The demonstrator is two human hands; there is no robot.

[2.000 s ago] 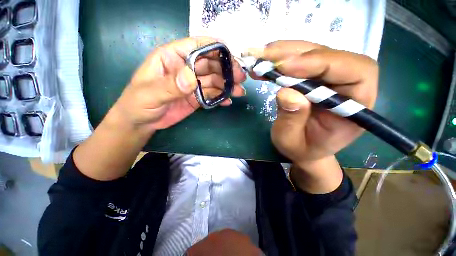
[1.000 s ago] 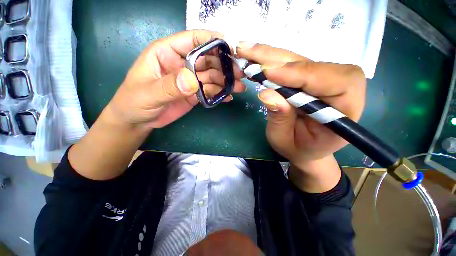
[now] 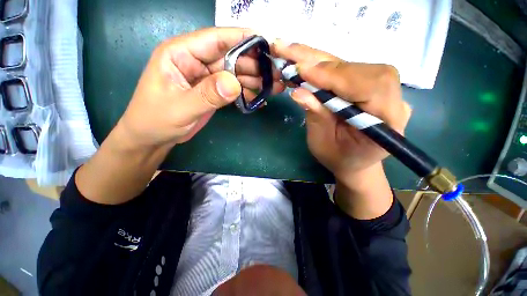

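Observation:
My left hand [image 3: 179,87] holds a dark and silver rounded-square watch frame [image 3: 232,61] between thumb and fingers, tilted above the mat. My right hand [image 3: 358,110] grips the black pick-up pen [image 3: 361,119] with its white spiral stripe. The pen's tip end is at the upper right side of the frame; whether the tip touches it cannot be told. A brass fitting, blue collar and clear tube [image 3: 474,222] are at the pen's rear. Small pale parts lie on the mat, partly hidden behind my right hand.
A frame tray [image 3: 55,75] with rows of frames is at the left. A white parts tray [image 3: 346,40] with small dark parts is at the far side of the green mat [image 3: 242,150]. A controller box [image 3: 518,147] with a green light is at the right edge.
The watch frame has moved slightly up and is turned more edge-on. My right hand and the pen have moved left and slightly up, with the pen's tip still at the frame.

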